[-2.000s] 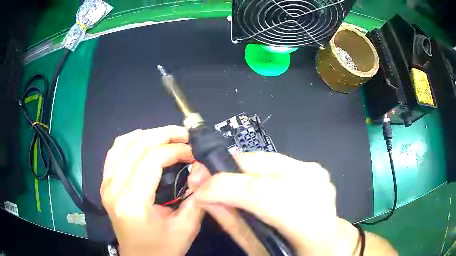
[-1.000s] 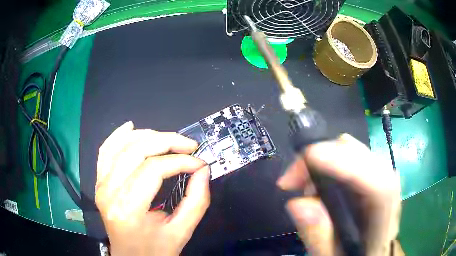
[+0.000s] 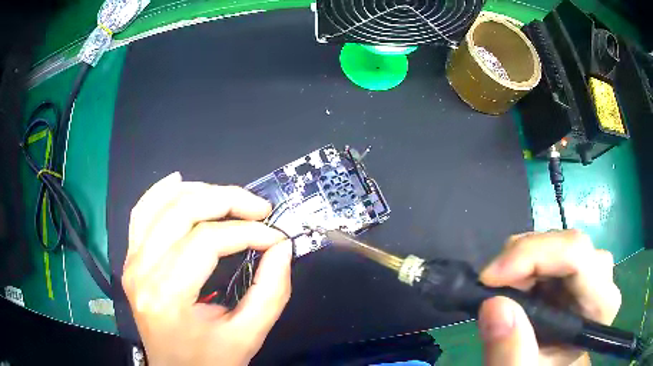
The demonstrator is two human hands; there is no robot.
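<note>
The circuit board (image 3: 326,193) lies tilted on the black mat in front of me, crowded with black and white parts. My left hand (image 3: 208,257) pinches thin lead wires (image 3: 247,275) at the board's lower left edge; a dark wire end reaches onto the board. A red strand shows under the palm. My right hand (image 3: 548,293) holds the soldering iron (image 3: 458,284) by its black handle. The iron points left, and its tip is at the board's lower edge, by the wire end. Whether the tip touches cannot be told.
A black fan (image 3: 401,21) with a bright green disc (image 3: 374,66) stands at the back. A tan round pot (image 3: 494,64) and the soldering station (image 3: 573,93) are at the right. A coiled cable (image 3: 54,182) lies left of the black mat (image 3: 193,107).
The iron has swung from pointing up and away down to the board, as my right hand moved right. My left hand, earlier close to the right one, stays pinching wires at the board.
</note>
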